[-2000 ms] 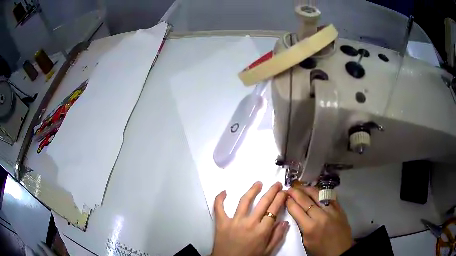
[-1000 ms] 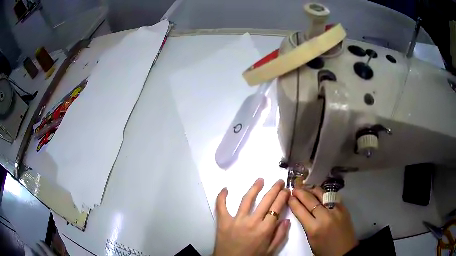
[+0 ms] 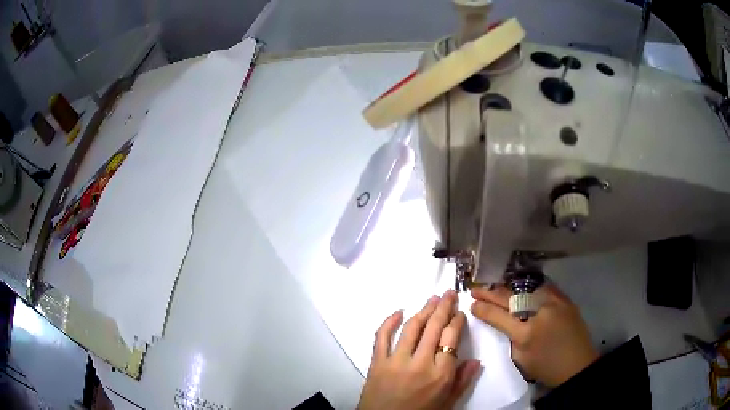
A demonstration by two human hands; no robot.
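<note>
The white fabric piece (image 3: pixel 320 272) lies flat on the machine table, washed out by the lamp. The sewing machine (image 3: pixel 576 152) stands at the right, its presser foot (image 3: pixel 463 276) over the fabric. My left hand (image 3: pixel 420 352) rests flat on the fabric just below the foot, fingers slightly spread. My right hand (image 3: pixel 544 332) is beside it at the right, fingertips close to the foot, partly behind the lower tension dial (image 3: pixel 523 303). Neither hand clearly pinches the cloth. The needle tip cannot be made out.
The clip-on lamp (image 3: pixel 364 204) hangs left of the machine head, under a cream tape roll (image 3: pixel 448 74). A stacked white sheet (image 3: pixel 160 192) lies at left over a printed picture (image 3: pixel 92 196). A black pad (image 3: pixel 671 272) and scissors (image 3: pixel 716 364) are at right.
The fabric has turned, its left edge now slanting more. My left hand's fingers have drawn closer together and moved right. My right hand has shifted right, away from the left. The view has shifted slightly.
</note>
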